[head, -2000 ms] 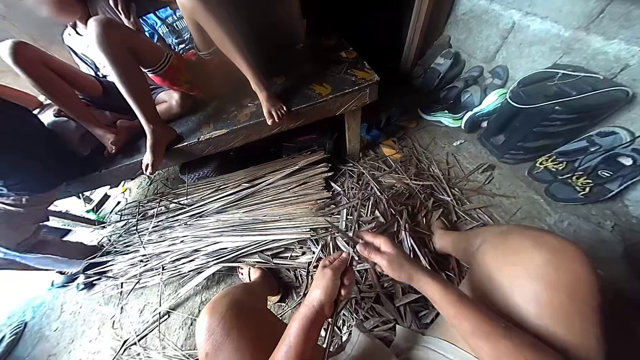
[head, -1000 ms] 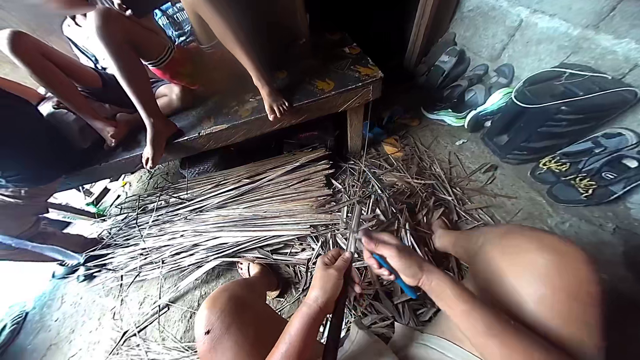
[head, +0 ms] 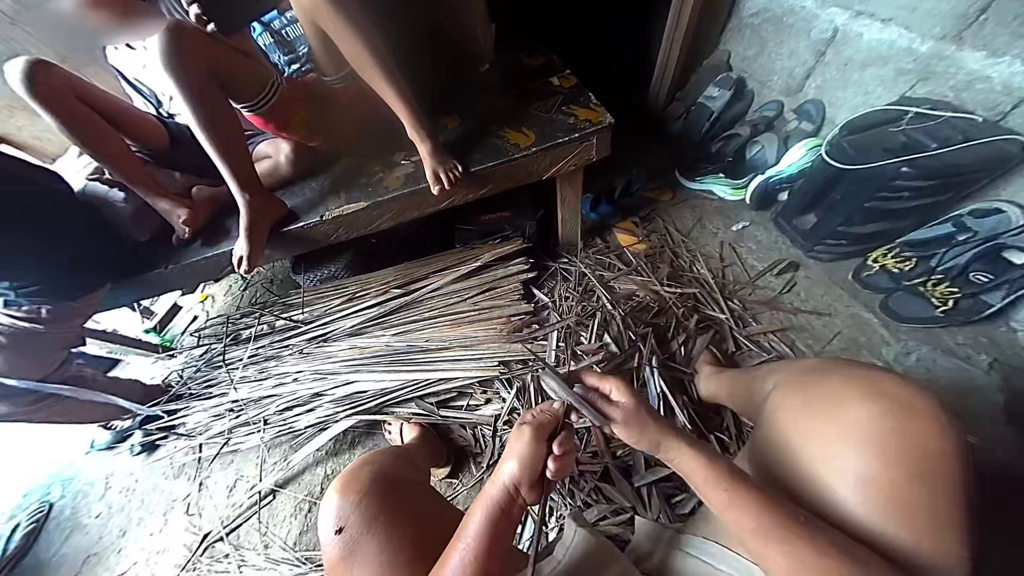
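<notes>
My left hand, between my knees, is closed around a thin dark palm-leaf strip that hangs down below the fist. Close against it on the right, my right hand holds a short, flat piece of dried leaf between thumb and fingers. Whether a tool is also in that hand cannot be seen. Beyond my hands lies a wide bundle of long dried leaf strips or midribs on the floor. A heap of brown leaf scraps spreads under and behind my right hand.
A wooden bench with people sitting on it, bare feet at its edge, stands behind the bundle. Along the block wall at right are a black bag, sandals and several other shoes. My knees flank both hands.
A blue-handled tool showed in my right hand one second ago; it does not show now. The strip in my left hand looks narrower than the dark leaf seen there then.
</notes>
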